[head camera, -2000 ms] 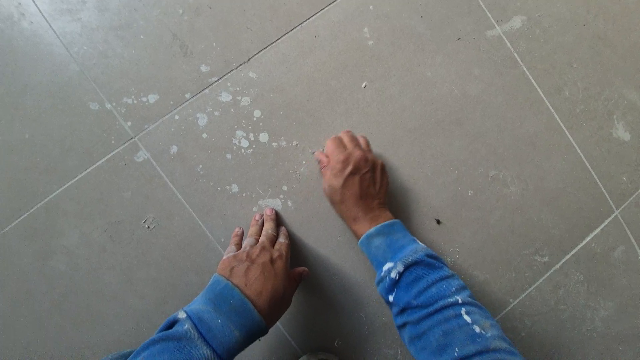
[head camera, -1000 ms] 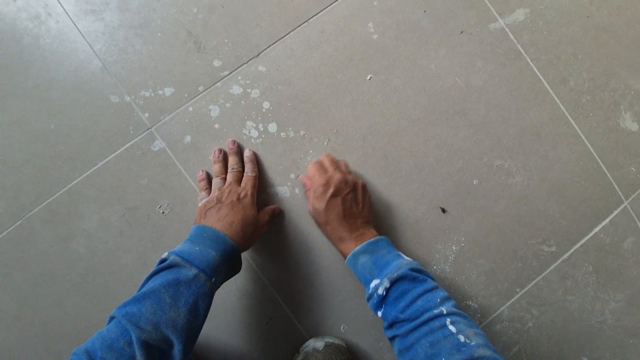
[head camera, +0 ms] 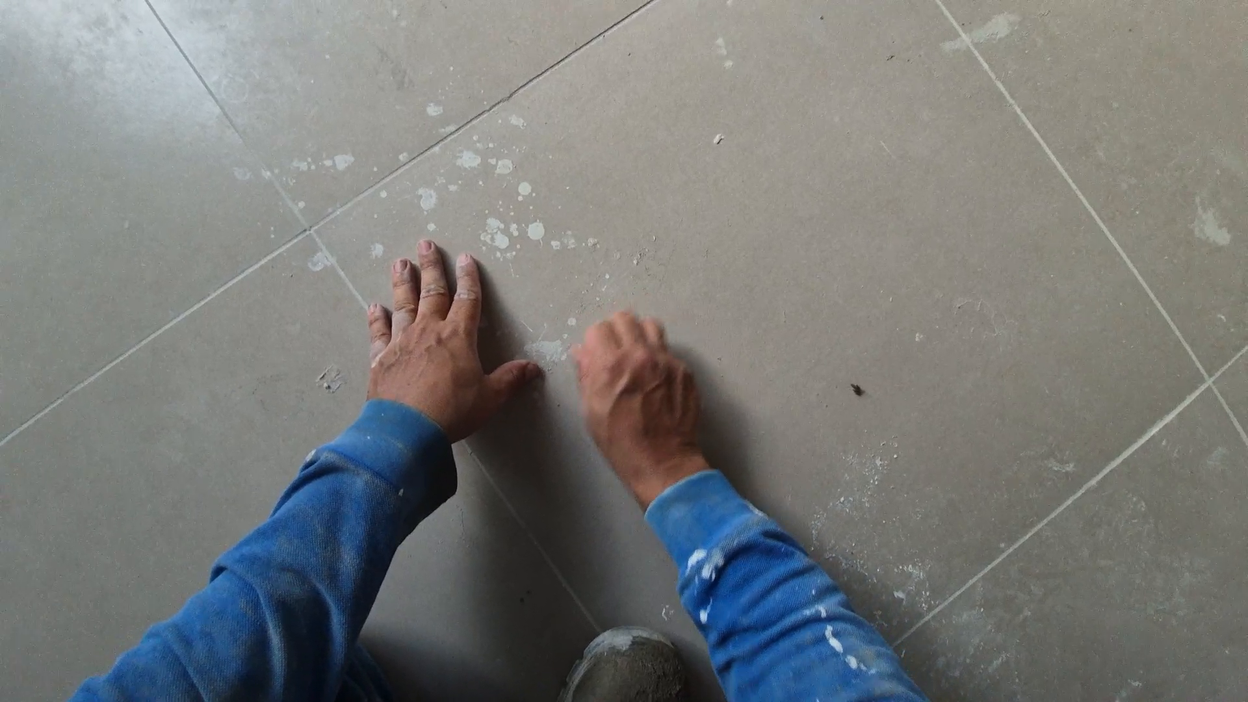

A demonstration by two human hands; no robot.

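Note:
Grey floor tiles (head camera: 829,244) fill the view. My left hand (head camera: 429,341) lies flat on them with spread fingers, across a grout line; its thumb points right, close to a whitish smear (head camera: 548,351). Just right of that smear, my right hand (head camera: 639,390) is curled with its knuckles up, slightly blurred. Its fingertips are hidden, so whether it holds something cannot be told. Several dried white spots (head camera: 495,232) dot the tile above both hands. Both forearms are in blue sleeves, the right one (head camera: 780,585) marked with white splashes.
The toe of a dusty shoe (head camera: 629,668) shows at the bottom edge. White crumbs and dust (head camera: 858,497) lie right of my right sleeve, and a small dark bit (head camera: 857,389) sits above them. A pale smudge (head camera: 1211,222) marks the tile at far right.
My left hand has moved up and left across the floor from its place two seconds ago. My right hand has come down from beside the white spots to the whitish smear.

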